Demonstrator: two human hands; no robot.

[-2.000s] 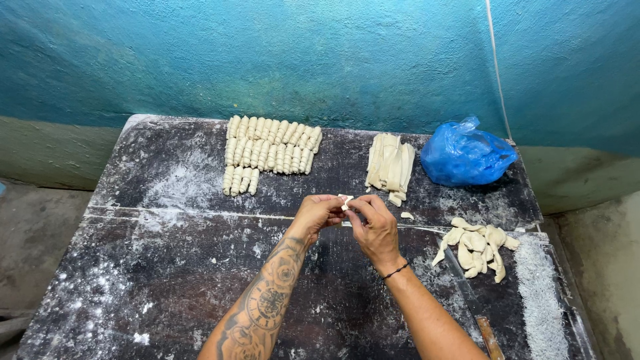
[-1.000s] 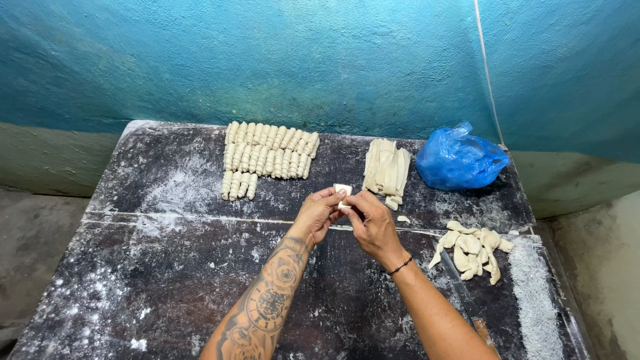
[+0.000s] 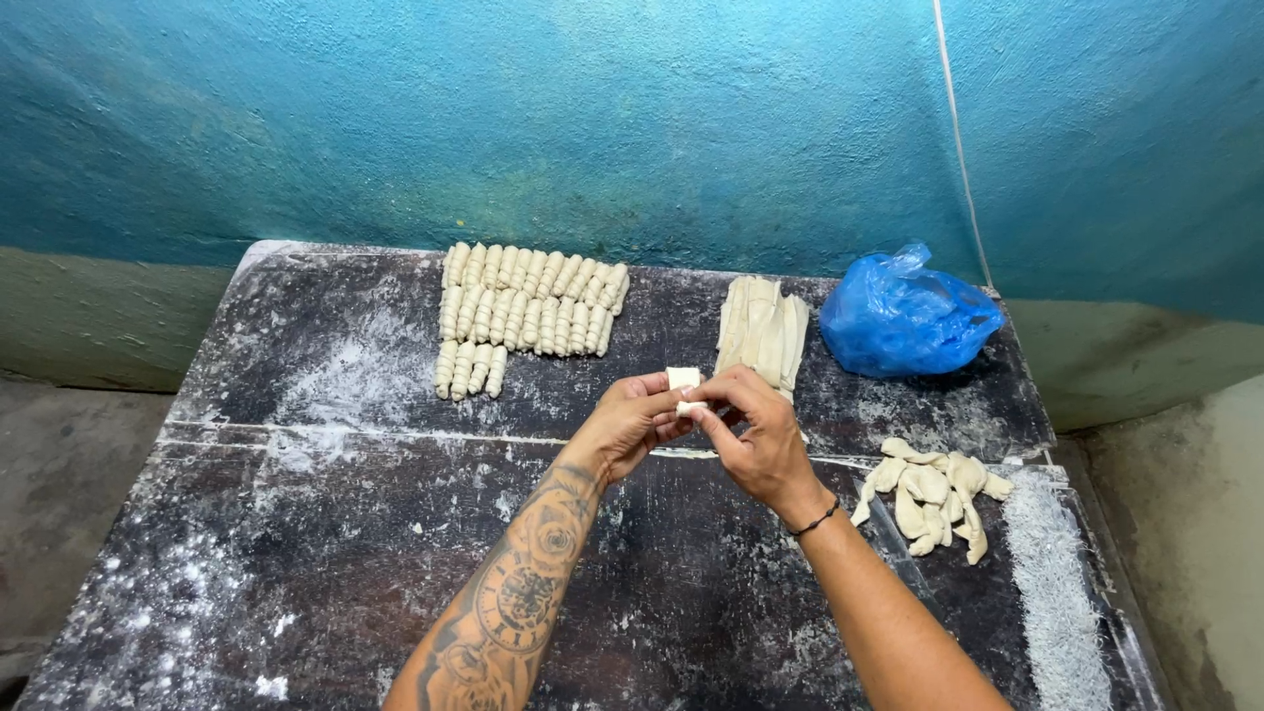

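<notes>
My left hand [image 3: 632,420] holds a small white block [image 3: 683,378] at its fingertips, its material unclear. My right hand [image 3: 752,430] meets it above the middle of the table, thumb and fingers pinching a short piece of pale dough [image 3: 692,408], which the left fingers also touch. Behind and to the left, rolled, ridged dough pieces [image 3: 533,306] lie in three rows, the nearest one short. Flat dough strips [image 3: 760,331] lie side by side just beyond my right hand. To its right is a loose heap of dough scraps [image 3: 928,489].
A blue plastic bag [image 3: 904,314] sits at the back right. The dark, flour-dusted table [image 3: 326,553] has a seam across it. A rough whitish strip [image 3: 1055,592] runs along its right side, and a flat blade-like tool [image 3: 894,543] lies partly behind my right forearm. A blue wall [image 3: 632,128] stands behind.
</notes>
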